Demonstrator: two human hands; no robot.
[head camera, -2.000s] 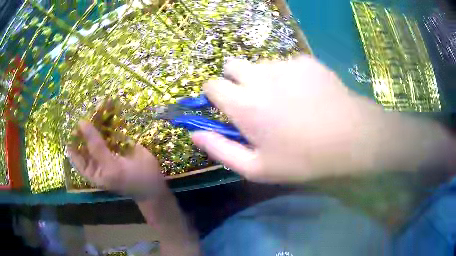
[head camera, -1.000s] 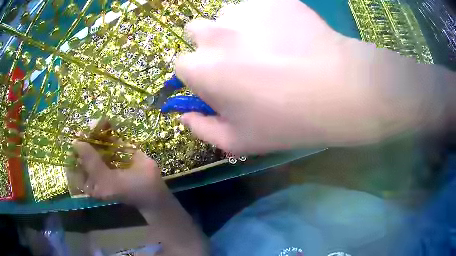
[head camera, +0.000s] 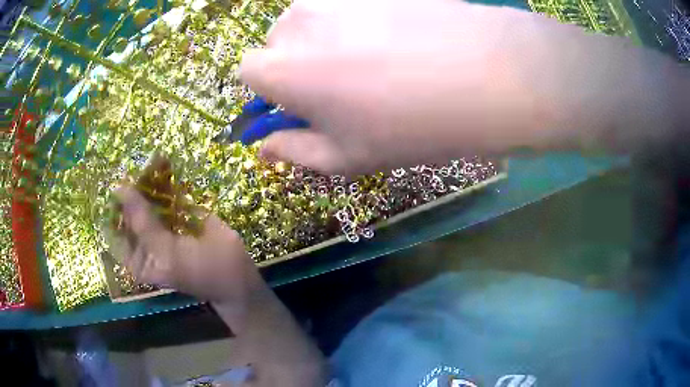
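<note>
My right hand (head camera: 363, 91) is closed around the blue-handled nippers (head camera: 265, 125), above the box of loose parts. The grey jaws point left, beside a bar of the gold parts frame (head camera: 132, 75). My left hand (head camera: 170, 249) holds the frame at its lower part, over the box's near left corner; its fingertips are blurred. The frame is tilted and spreads up and left, with small gold parts on it. The cardboard box (head camera: 318, 248) is full of small gold parts (head camera: 280, 219) and silver ring-like parts (head camera: 352, 227).
A red tray rim (head camera: 29, 249) stands at the far left. A bright gold frame stack (head camera: 76, 264) lies between it and the box. Another gold stack (head camera: 579, 13) shows at the top right. A brown carton (head camera: 181, 359) is below the bench edge. The wearer's blue clothing (head camera: 484, 325) is at the bottom.
My right hand and the nippers have moved up and left in the picture. More of the box's near right edge shows. The right gold stack has shifted up, partly out of view.
</note>
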